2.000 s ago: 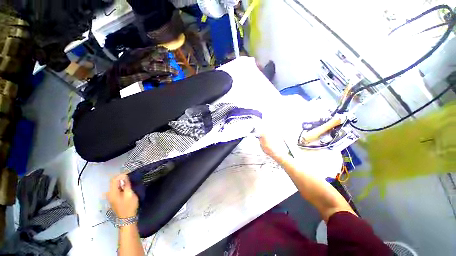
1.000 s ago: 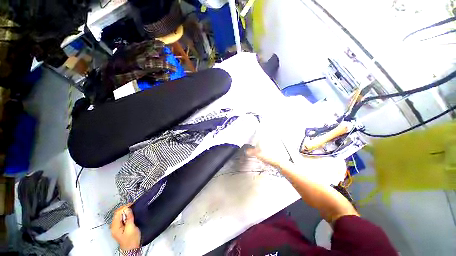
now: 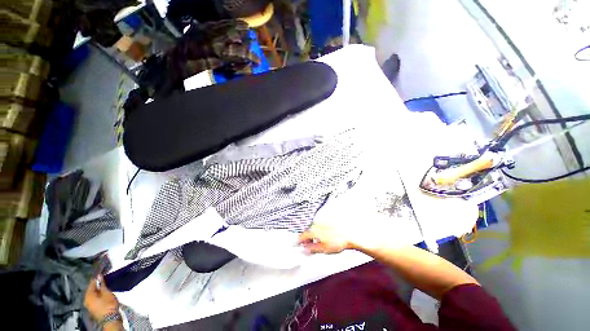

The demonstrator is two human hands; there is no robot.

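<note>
A checked garment piece (image 3: 259,187) lies spread over the white-covered table, with white lining (image 3: 259,244) along its near edge and a dark strip at its left end. My right hand (image 3: 323,240) pinches the lining near the table's front edge. My left hand (image 3: 102,298) holds the dark left end of the piece at the table's left corner. The rounded black end of the sleeve board (image 3: 206,256) shows below the cloth; the rest of it is covered. The steam iron (image 3: 467,172) rests on its stand at the right, touched by neither hand.
A large black pressing buck (image 3: 229,115) lies along the table's far side. A garment pile (image 3: 81,216) is at the left. Black hoses (image 3: 543,121) run right from the iron. Stacked brown bundles (image 3: 19,129) stand at the far left.
The checked cloth now covers most of the sleeve board, which lay largely bare before. My left hand has moved left with the cloth's end; my right hand has moved nearer the front edge.
</note>
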